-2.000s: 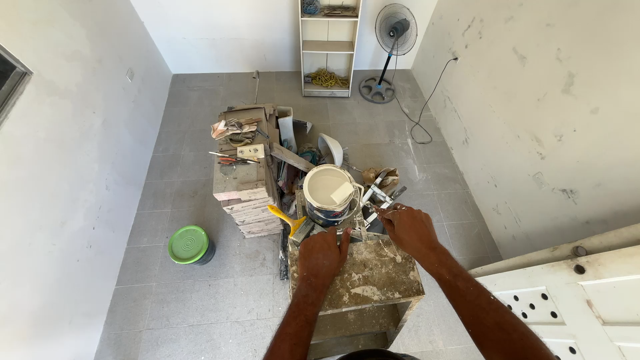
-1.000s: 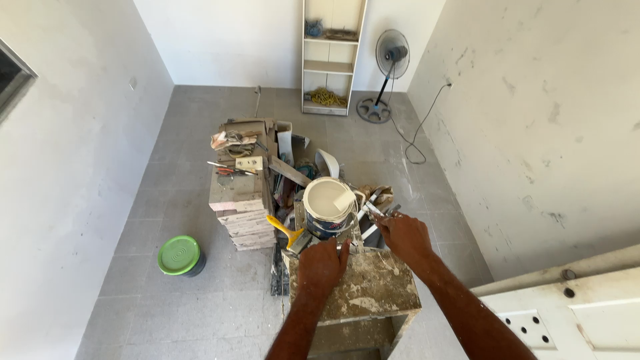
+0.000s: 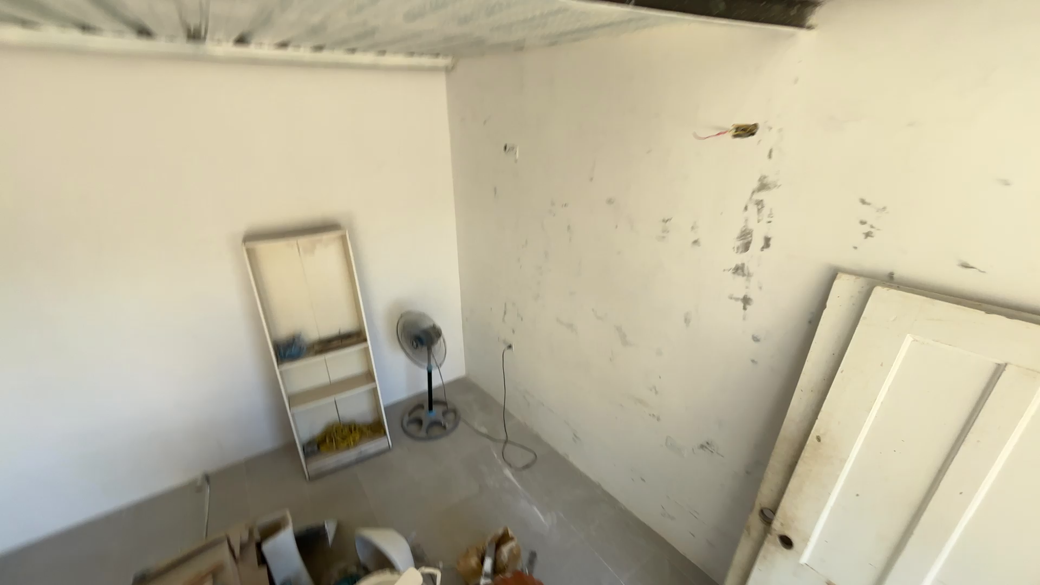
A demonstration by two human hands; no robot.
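Observation:
Only a reddish-brown sliver at the bottom edge shows what looks like my right hand (image 3: 517, 578); its fingers and anything in them are cut off. It is nearest to a metal-coloured tool (image 3: 488, 561) and some crumpled brown material (image 3: 505, 546). Left of it, the top of a pale bucket (image 3: 388, 578) barely enters the view, with a light object over its rim. My left hand is out of view. A curved white piece (image 3: 385, 546) and a pale panel-like piece (image 3: 283, 552) stick up behind and beside the bucket.
A narrow shelf unit (image 3: 327, 398) holding yellow cord (image 3: 348, 436) leans on the far wall. Beside it stands a pedestal fan (image 3: 430, 418), its cable (image 3: 504, 398) running to the right wall. Panelled doors (image 3: 902, 431) lean at right. Exposed wires (image 3: 743, 130) protrude from that wall.
The view has swung sharply upward and to the right. My left hand, seen earlier by the bucket, has left the view, and most of my right hand and both forearms have too.

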